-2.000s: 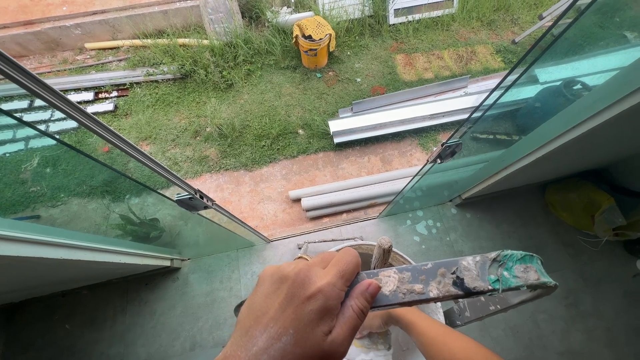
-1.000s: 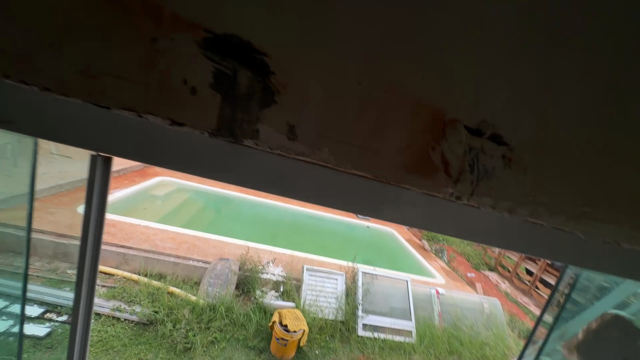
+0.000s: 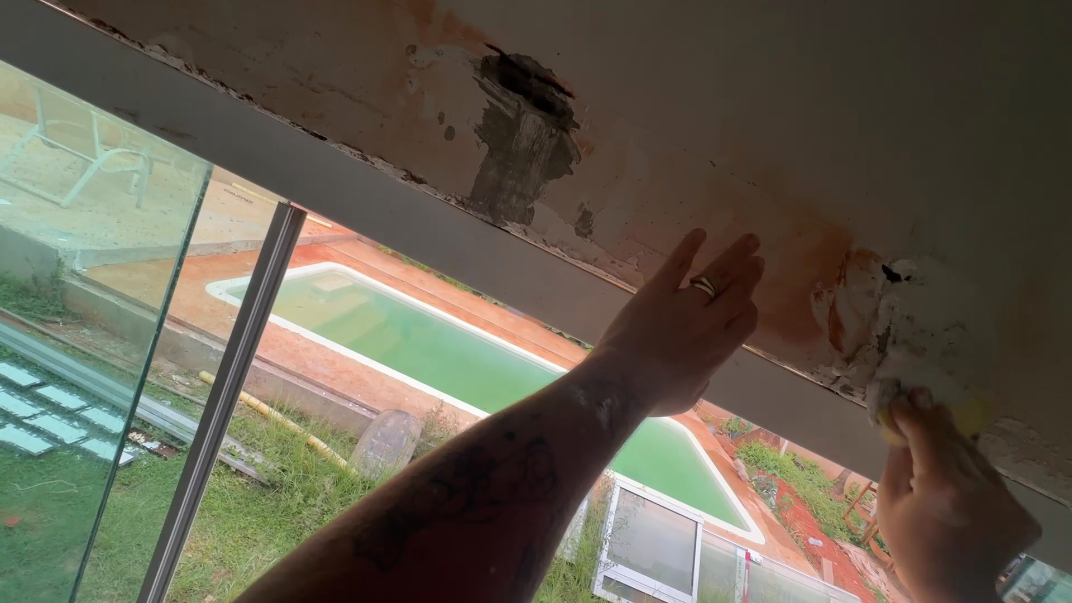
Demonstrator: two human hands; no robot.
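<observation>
My left hand point(image 3: 708, 314), with rings on one finger, rests with fingers extended against the stained plaster point(image 3: 745, 218) above the glass doors. It holds nothing. Farther right, my right hand point(image 3: 946, 494) grips a pale, yellowish pad point(image 3: 888, 410), perhaps a sponge, partly hidden by the fingers and blurred. The pad is at the lower edge of a whitish patch point(image 3: 938, 327), beside a small dark hole. Up and to the left of my left hand, a larger broken hole point(image 3: 528, 84) opens above bare grey cement point(image 3: 519, 159).
A grey frame beam point(image 3: 435, 251) runs diagonally below the plaster. At the left stand a glass panel point(image 3: 92, 251) and a metal upright point(image 3: 230, 394). Outside lie a pool point(image 3: 402, 335) with green water, grass and a white-framed window point(image 3: 649, 536).
The view has swung up from the floor and doorway to the plaster. Both hands, out of sight one second ago, are now up at the wall. The putty-smeared tool seen two seconds ago is out of view.
</observation>
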